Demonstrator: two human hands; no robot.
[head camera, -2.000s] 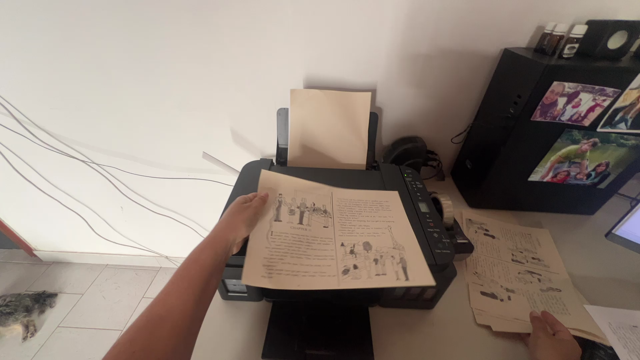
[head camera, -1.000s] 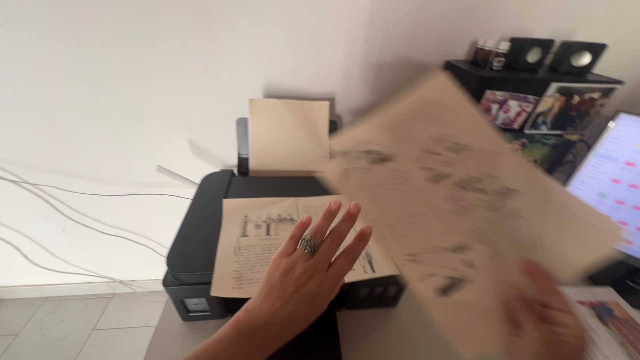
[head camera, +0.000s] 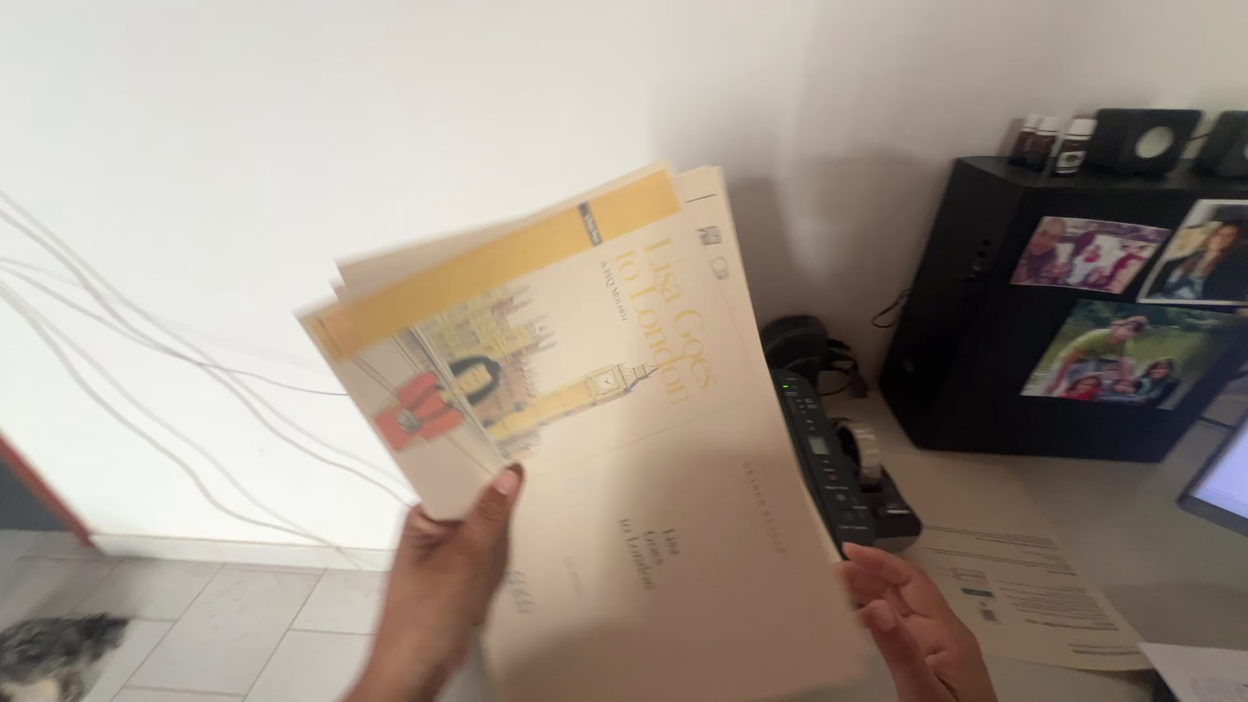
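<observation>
A stack of loose printed sheets (head camera: 604, 439) is held up at mid view, its top sheet showing a yellow band, a drawn clock tower and a figure in red. My left hand (head camera: 453, 565) grips the stack's lower left edge, thumb on top. At the lower right edge, my right hand (head camera: 912, 624) has its fingertips against or close to the paper; whether it grips is unclear. Behind the sheets, mostly hidden, is a black printer (head camera: 824, 458), its control panel visible. On the desk to the right lies another printed sheet (head camera: 1024, 585).
A black computer case (head camera: 936, 331) bearing photos stands at right, with small bottles (head camera: 1043, 144) and a speaker (head camera: 1141, 141) on top. A tape dispenser (head camera: 877, 478) sits beside the printer. A monitor corner (head camera: 1219, 478) juts in at right. Cables (head camera: 195, 351) hang along the left wall.
My left hand has left the sheet on the printer and now holds a stack up in front of it. The sheet that my right hand held in the air is now not distinguishable.
</observation>
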